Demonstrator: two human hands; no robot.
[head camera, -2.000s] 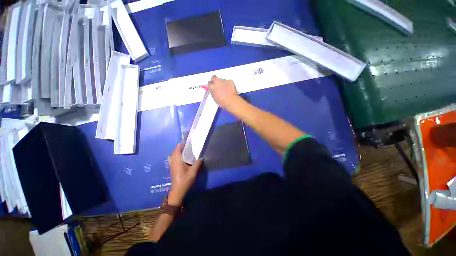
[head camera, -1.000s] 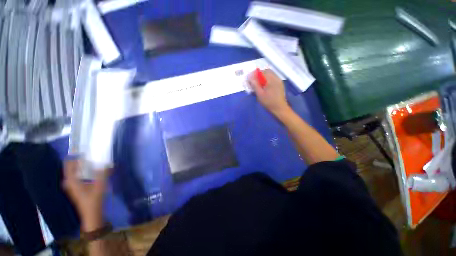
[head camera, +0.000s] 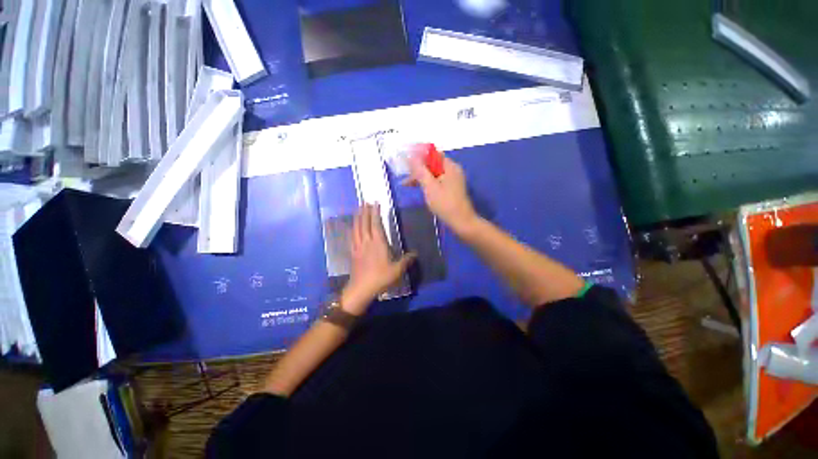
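A long narrow white tray (head camera: 375, 184) lies upright in the view on the blue printed sheet (head camera: 511, 193), in front of me. My left hand (head camera: 369, 253) lies on its lower part with spread fingers, pressing it to the table. My right hand (head camera: 441, 190) holds a small red and white pad (head camera: 434, 160) just right of the tray's far end. The pad's white part is blurred, and I cannot tell whether it touches the tray.
Many white trays (head camera: 112, 81) are piled at left, with crossed ones (head camera: 184, 166) beside them. One tray (head camera: 502, 58) lies at the back right. A green belt (head camera: 709, 125), an orange-lined bin (head camera: 771, 296) and a black box (head camera: 94, 278) stand around.
The earlier tray has left my hands; another lies under my left hand, which has come in from the left. Crossed trays at the back right are gone, leaving one. The pad stays in my right hand.
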